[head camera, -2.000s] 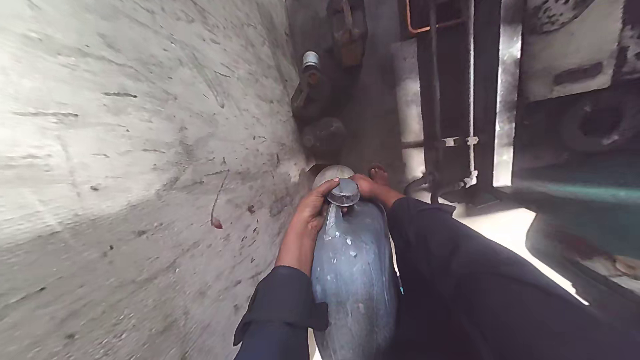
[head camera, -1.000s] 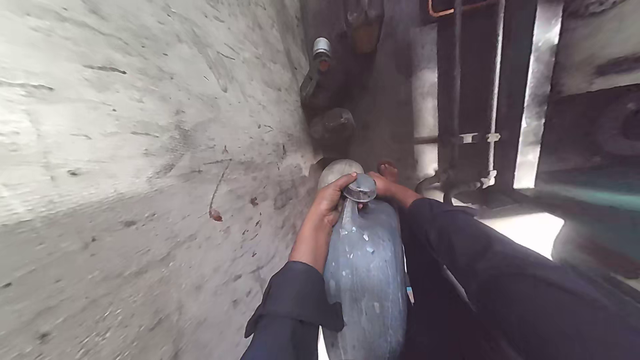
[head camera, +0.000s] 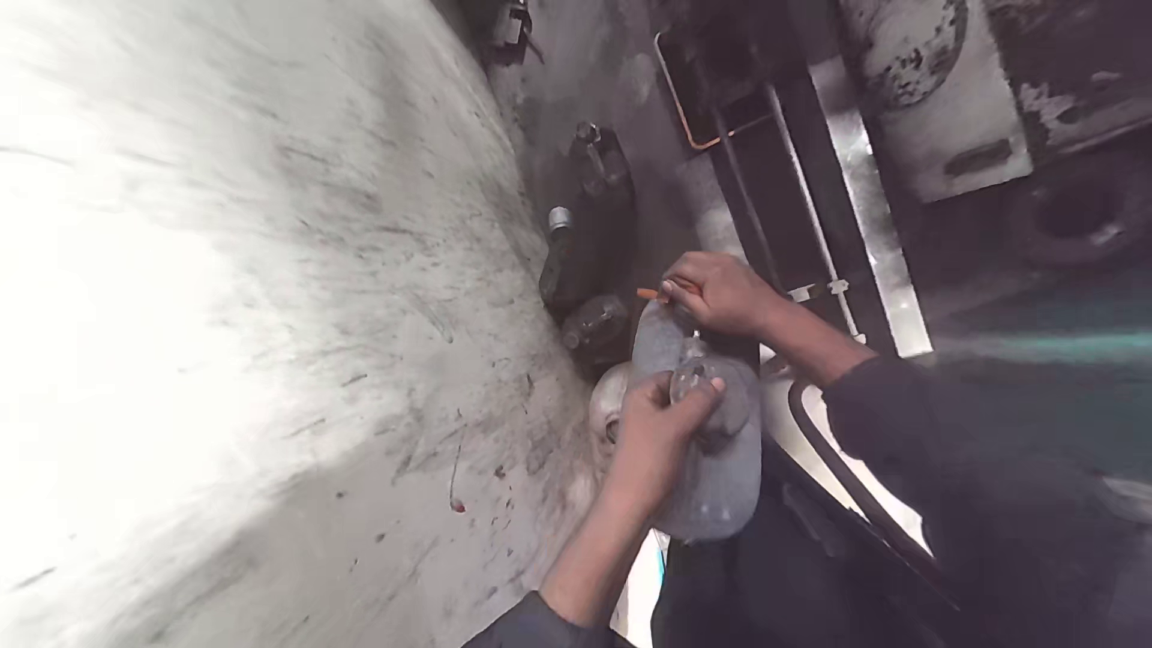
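Note:
A translucent plastic jug (head camera: 720, 495) stands before my body, its wide part toward me. My left hand (head camera: 661, 427) grips a clear, rounded vessel with a narrow neck (head camera: 711, 396) over the jug's side; whether it is a funnel or a small bottle is unclear. Just beyond, at the far end of the jug, my right hand (head camera: 715, 292) has its fingers closed around a small orange piece (head camera: 647, 293), mostly hidden by the fingers. A pale rounded container with a dark opening (head camera: 609, 405) sits left of the jug, against the wall.
A stained pale wall (head camera: 270, 315) fills the left side. Along its foot lie a dark bottle with a white cap (head camera: 559, 218), a clear bottle (head camera: 594, 322) and another dark container (head camera: 601, 162). Metal pipes (head camera: 810, 189) and a bright metal bar (head camera: 868, 207) run at the right.
My hands were together at a round, cup-like piece on the jug. They are now apart, the right one farther forward at an orange piece. The view has shifted.

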